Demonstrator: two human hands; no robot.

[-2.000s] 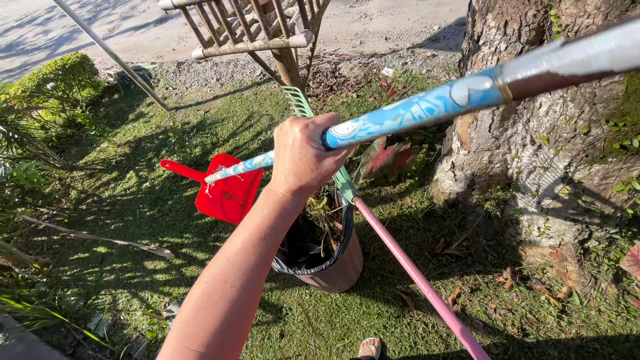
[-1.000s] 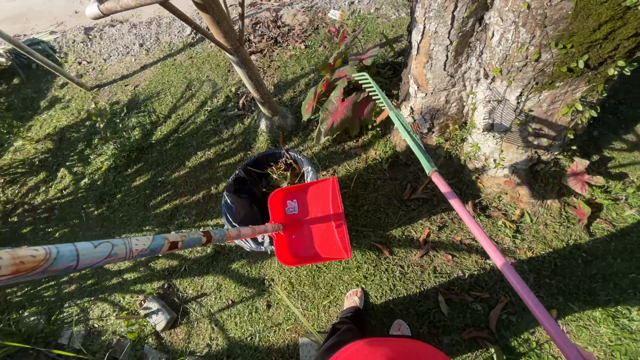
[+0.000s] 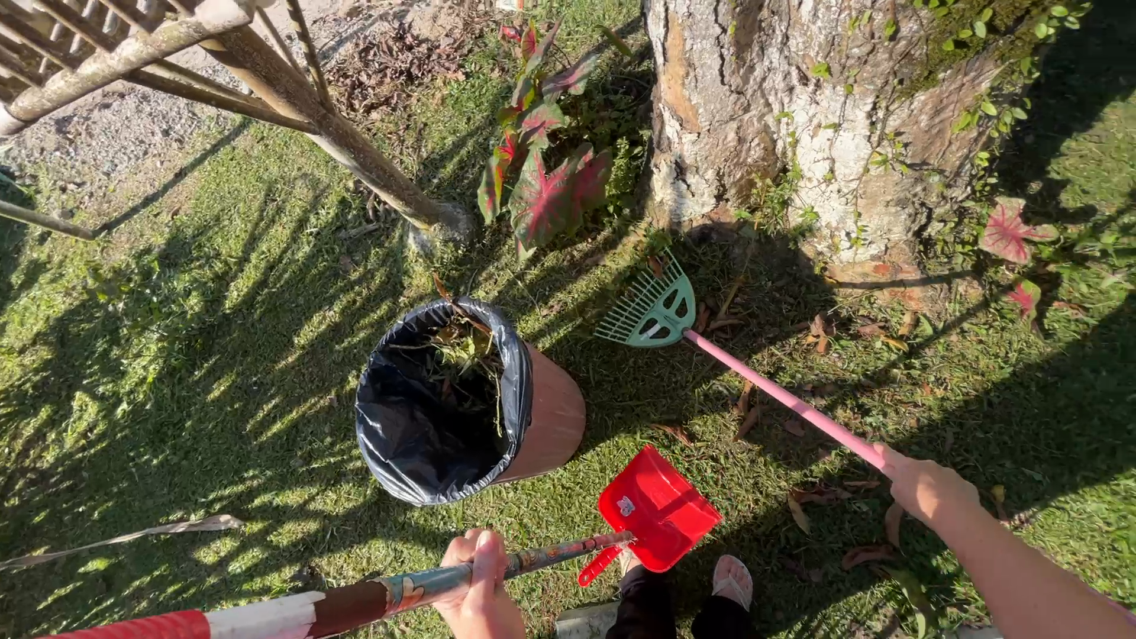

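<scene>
My left hand (image 3: pixel 479 581) grips the painted pole of a red plastic dustpan (image 3: pixel 658 508), whose scoop hangs just over the grass near my feet. My right hand (image 3: pixel 932 490) is closed around the pink handle of a green plastic leaf rake (image 3: pixel 655 306); the rake's tines are at the ground by the tree base. Between the dustpan and a wooden post stands a round bin (image 3: pixel 555 413) lined with a black plastic bag (image 3: pixel 399 435). Leaves and dry plant litter (image 3: pixel 466 351) lie inside the bag.
A thick tree trunk (image 3: pixel 781 115) rises at the upper right, with red-and-green caladium leaves (image 3: pixel 550 195) to its left. A wooden post (image 3: pixel 373 169) carries a slatted wooden structure at upper left. Dry leaves (image 3: pixel 865 555) lie on the grass by my feet.
The rake's head has come down to the ground, and its handle is now in my right hand. The dustpan has moved away from the bin's opening toward my feet. The view has shifted.
</scene>
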